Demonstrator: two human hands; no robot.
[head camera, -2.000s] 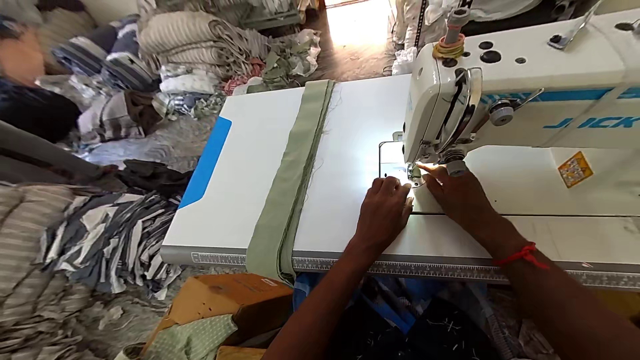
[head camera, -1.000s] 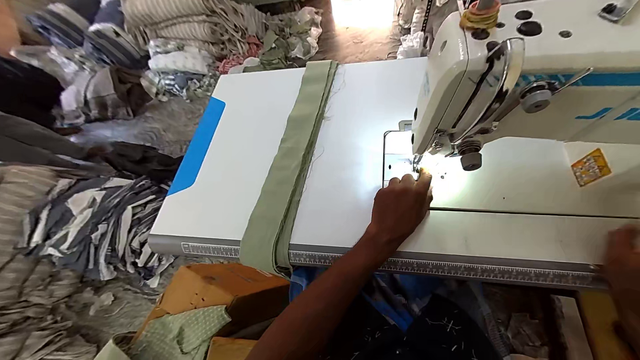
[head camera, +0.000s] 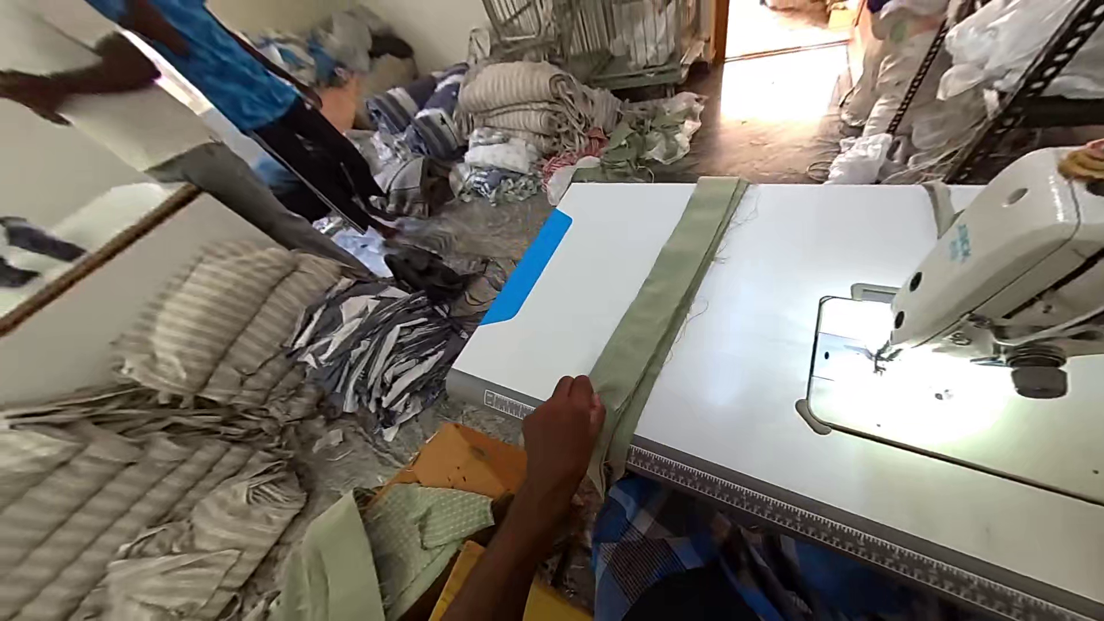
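Note:
A long folded strip of green fabric (head camera: 668, 285) lies across the white sewing table (head camera: 768, 362), its near end hanging over the front edge. My left hand (head camera: 563, 427) is at the strip's left edge near the table front, fingers curled against the cloth; whether they pinch it is hard to tell. At the right stands the sewing machine (head camera: 992, 259), its lamp lighting the needle plate (head camera: 849, 345), with no cloth visible under the needle. My right hand is out of view.
Below the table's left front are a cardboard box (head camera: 470, 457) and green dotted cloth (head camera: 431, 517). Striped fabric piles (head camera: 224, 328) and dark-and-white strips (head camera: 379, 345) lie on the floor at left. Two people (head camera: 233, 78) stand at upper left. A metal rack (head camera: 1018, 95) stands at upper right.
My left hand has left the needle area and come to the green strip. My right hand, earlier at the needle and then at the right edge, has gone out of view. The view has swung left.

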